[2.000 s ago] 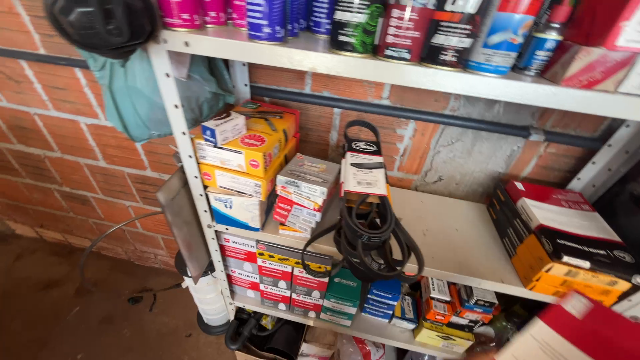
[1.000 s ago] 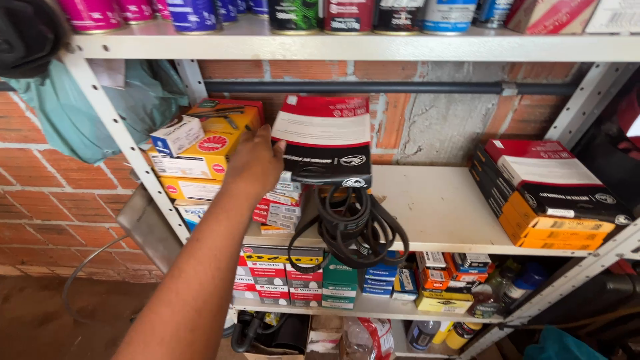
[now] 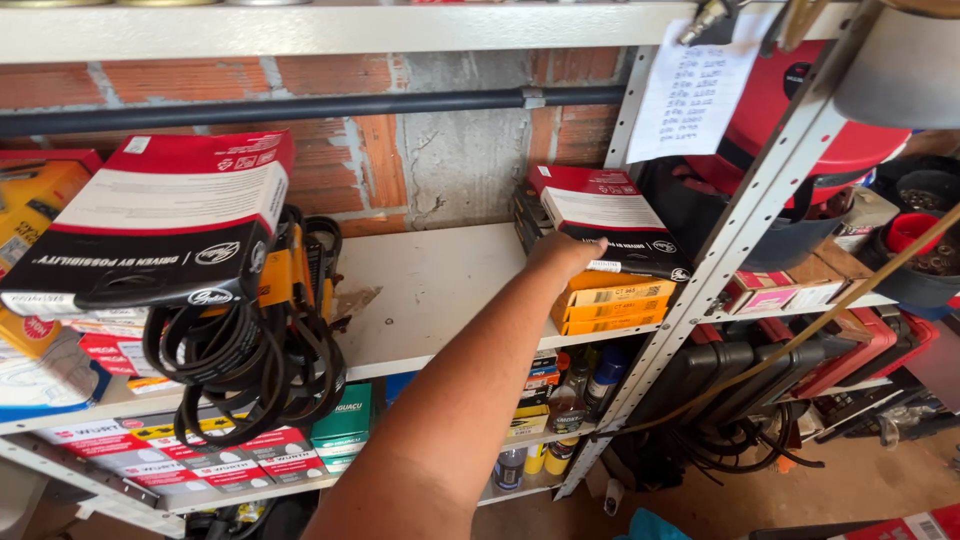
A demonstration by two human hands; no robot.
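Note:
My left hand (image 3: 566, 255) is on the front left corner of a black, white and red Gates belt box (image 3: 607, 210), its thumb on top and its other fingers largely hidden. That box lies on orange boxes (image 3: 611, 307) at the right end of the middle shelf. At the left, a similar Gates box (image 3: 161, 202) rests tilted over smaller boxes and a bunch of looped black rubber belts (image 3: 247, 367), some in orange sleeves, hanging over the shelf edge. My right hand is out of view.
The white metal shelf (image 3: 420, 277) stands before a brick wall with a dark pipe (image 3: 300, 110). A perforated upright (image 3: 720, 247) is right of my hand. Handwritten paper (image 3: 694, 90) hangs above. A red box (image 3: 900, 525) shows at the lower right.
My left hand has moved right, from beside the left Gates box to the right-hand one. The left Gates box was not on the belts two seconds ago. The view has turned right.

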